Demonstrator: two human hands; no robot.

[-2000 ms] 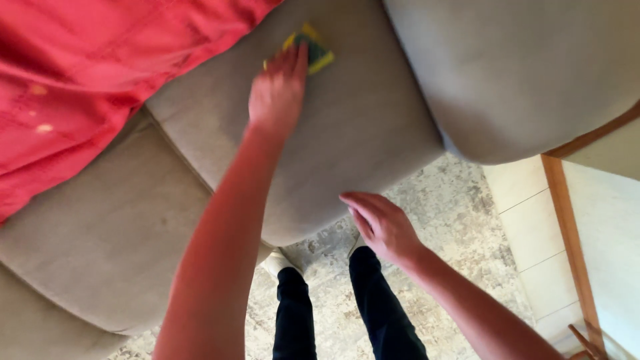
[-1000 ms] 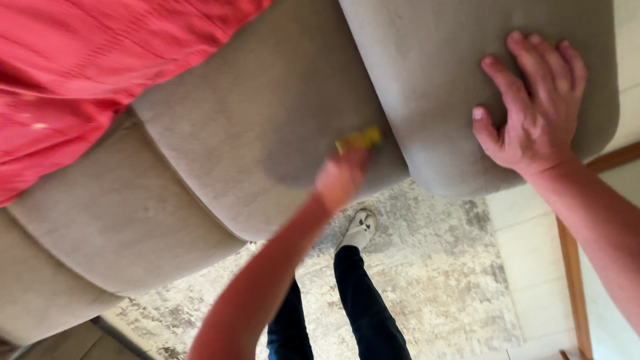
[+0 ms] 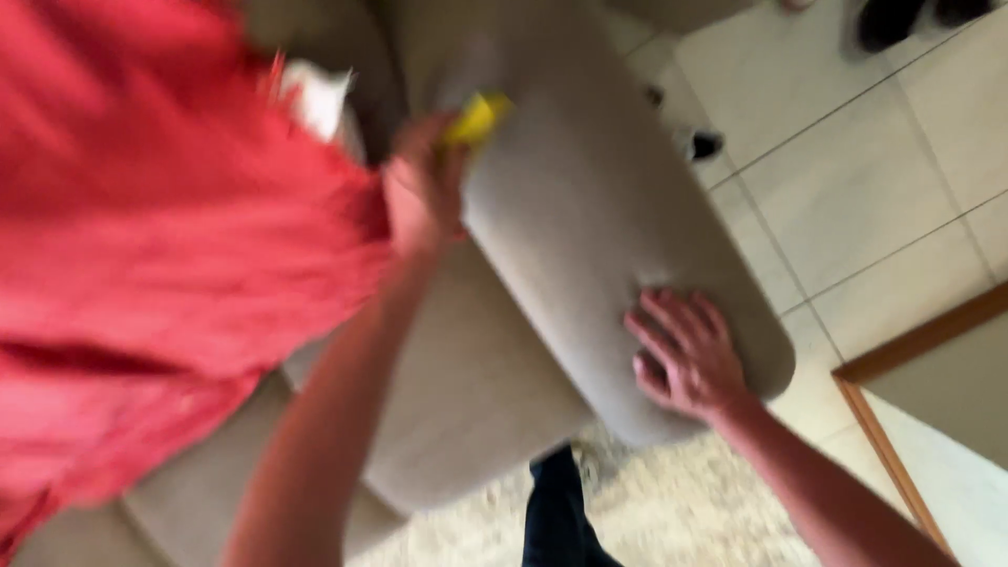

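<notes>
My left hand (image 3: 425,173), blurred by motion, grips a yellow sponge (image 3: 479,120) against the inner upper part of the sofa's armrest (image 3: 598,205). The fingers of my right hand (image 3: 689,354) are spread on top of the same taupe fabric armrest, near its rounded front end. Between the armrest and a red cloth (image 3: 173,236) lies a seat cushion (image 3: 472,370). The cloth drapes over the sofa on the left, close beside my left wrist. A white piece of material (image 3: 319,98) shows at the cloth's upper edge.
Pale floor tiles (image 3: 850,181) run beyond the armrest, with dark shoes (image 3: 890,24) at the top right and a small black and white object (image 3: 703,146) nearer. A wood-trimmed edge (image 3: 890,441) stands at the right. A mottled rug (image 3: 472,528) lies below the sofa.
My left hand has moved the sponge from the seat cushion to the armrest's far part. My right hand, off the sofa two seconds ago, now rests on the armrest. The view has shifted.
</notes>
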